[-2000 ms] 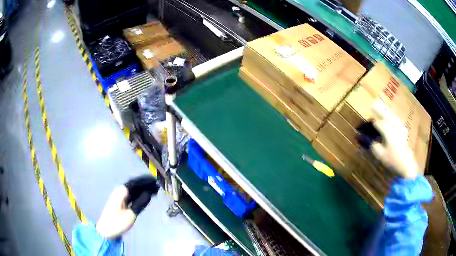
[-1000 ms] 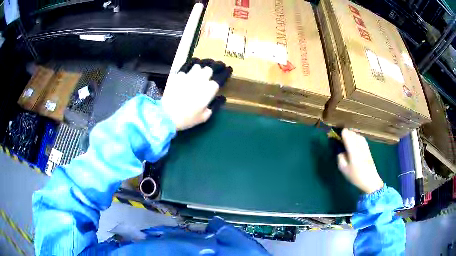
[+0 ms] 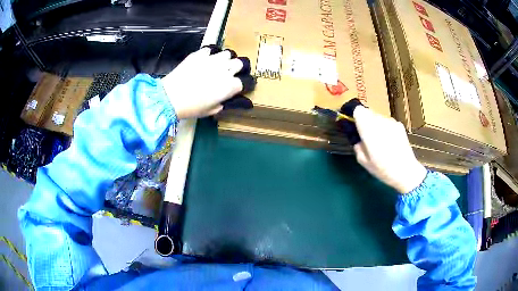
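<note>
A flat brown component carton (image 3: 306, 74) with red print and a white label lies on top of a stack on the green-topped cart (image 3: 272, 199). My left hand (image 3: 210, 82), with black finger covers, grips the carton's near left corner. My right hand (image 3: 380, 142), also with black finger covers, is shut on the utility knife (image 3: 342, 117). Only a bit of yellow shows between the fingers, and the dark knife tip is at the carton's near edge. Whether the blade is in the cardboard cannot be told.
A second stack of cartons (image 3: 454, 79) stands close to the right. A white rail with an open pipe end (image 3: 164, 245) runs along the cart's left side. Smaller brown boxes (image 3: 62, 102) and a bin of dark bagged parts (image 3: 28, 153) are at the lower left, beyond my sleeve.
My right hand has brought the utility knife up from the cart top to the near carton's edge. My left hand stays at the corner. Earlier, the knife lay loose on the green top.
</note>
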